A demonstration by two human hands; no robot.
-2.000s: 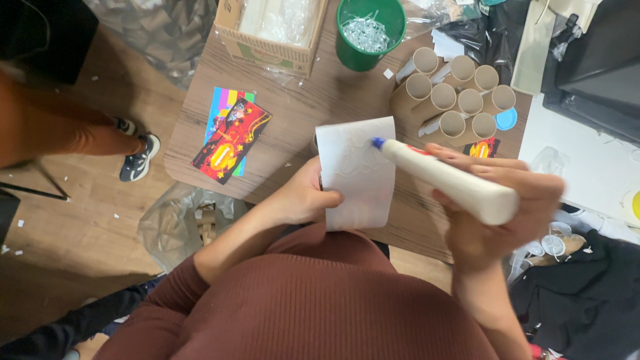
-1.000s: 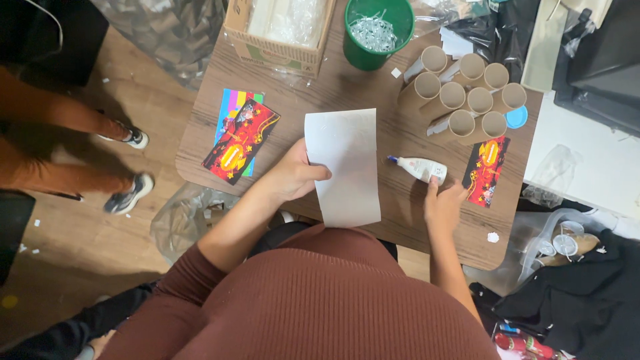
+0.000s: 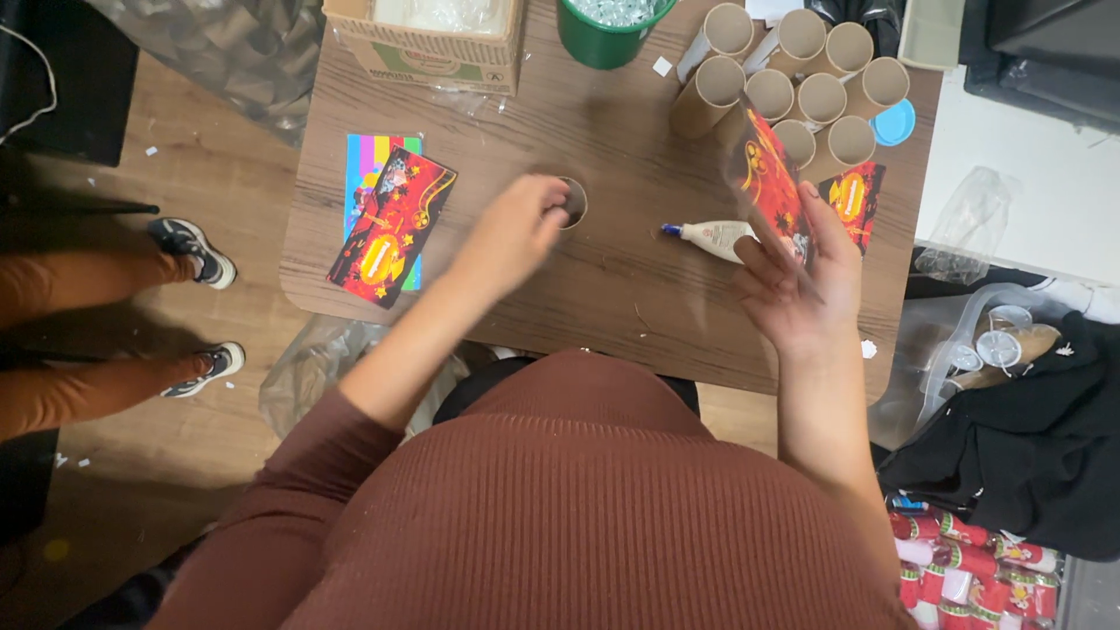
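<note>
At a cardboard tube that stands on the wooden table is my left hand, its fingers at the tube's left rim; blur hides whether they grip it. My right hand holds up a red printed paper sheet, tilted on edge. Partly behind that hand lies a white glue bottle with a blue tip pointing left. Another red printed sheet lies to the right. On the left, a red printed sheet overlaps a multicoloured striped one.
Several cardboard tubes stand at the back right beside a blue disc. A cardboard box and a green bucket are at the back. A person's legs show at the left. A clear bin is at the right.
The sheet was in my left hand with its white side up; now a red printed sheet is in my right hand. My right hand has let go of the glue bottle. My left hand has moved to a tube.
</note>
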